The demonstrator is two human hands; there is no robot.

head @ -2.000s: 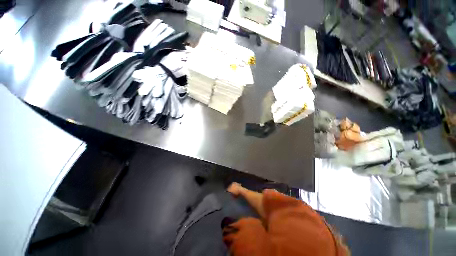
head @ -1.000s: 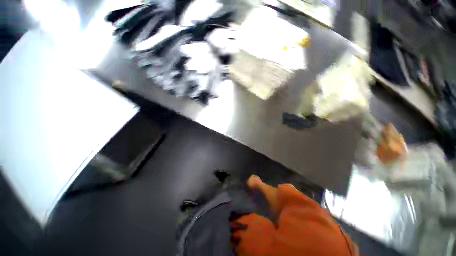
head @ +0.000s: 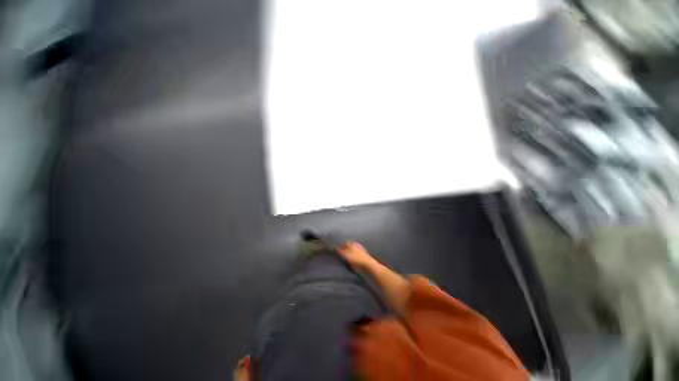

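Note:
The view is strongly blurred. My right hand (head: pixel 356 255) is small and blurred at lower centre, low beside my dark-clothed body, with an orange sleeve behind it. I cannot tell whether it holds anything. A small orange patch shows at the bottom edge left of my body; my left hand itself cannot be made out. A large bright white surface (head: pixel 372 104) lies ahead of my right hand, apart from it. Blurred black and white cut pieces (head: pixel 588 141) lie on the steel table at right.
Dark grey floor (head: pixel 164 223) spreads on the left and around my body. A dark frame with a pale edge (head: pixel 514 260) stands below the white surface, at right. Pale, blurred shapes run along the far left and lower right edges.
The view has swung left: the white surface has moved from the left to the centre, and the cut pieces to the right edge. The cream bundles are out of view. My right hand stays low.

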